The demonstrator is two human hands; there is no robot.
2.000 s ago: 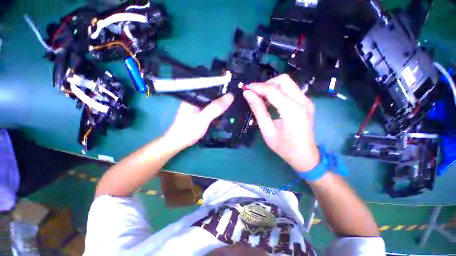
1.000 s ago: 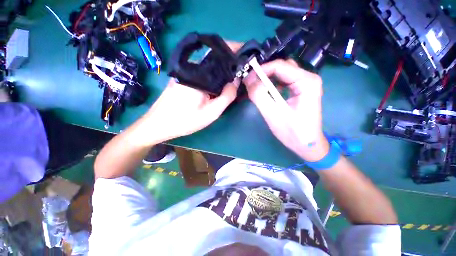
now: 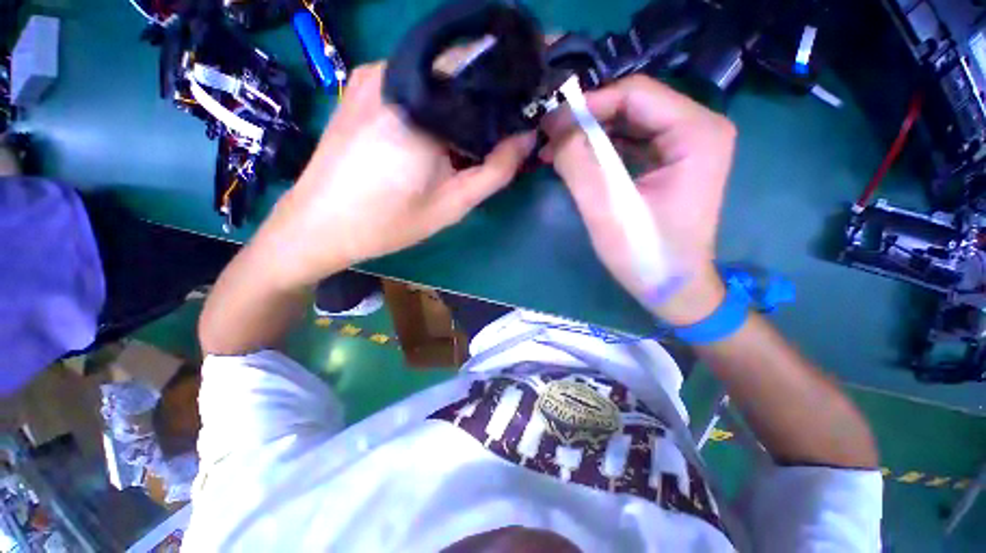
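A black unit (image 3: 476, 92) with a round opening is held up in front of me in the head view. My left hand (image 3: 395, 178) grips it from the left and below, thumb near its right edge. My right hand (image 3: 654, 178) is at the unit's right side, thumb and fingertips pinched by a small pale connector (image 3: 544, 105). A white flat ribbon cable (image 3: 616, 178) runs from the connector area down over my right hand towards the blue wristband (image 3: 719, 313). What the right fingertips pinch exactly is hidden.
Black modules with white strips (image 3: 232, 103) and a blue cylinder (image 3: 316, 49) lie on the green mat at left. Black housings (image 3: 957, 65) and an open frame part (image 3: 903, 243) lie at right, a red wire between. A person's purple sleeve (image 3: 49, 281) shows at far left.
The black unit was turned and lifted, now showing its round opening. The ribbon cable swung from the left onto my right hand. Lately both hands shifted slightly up in the view.
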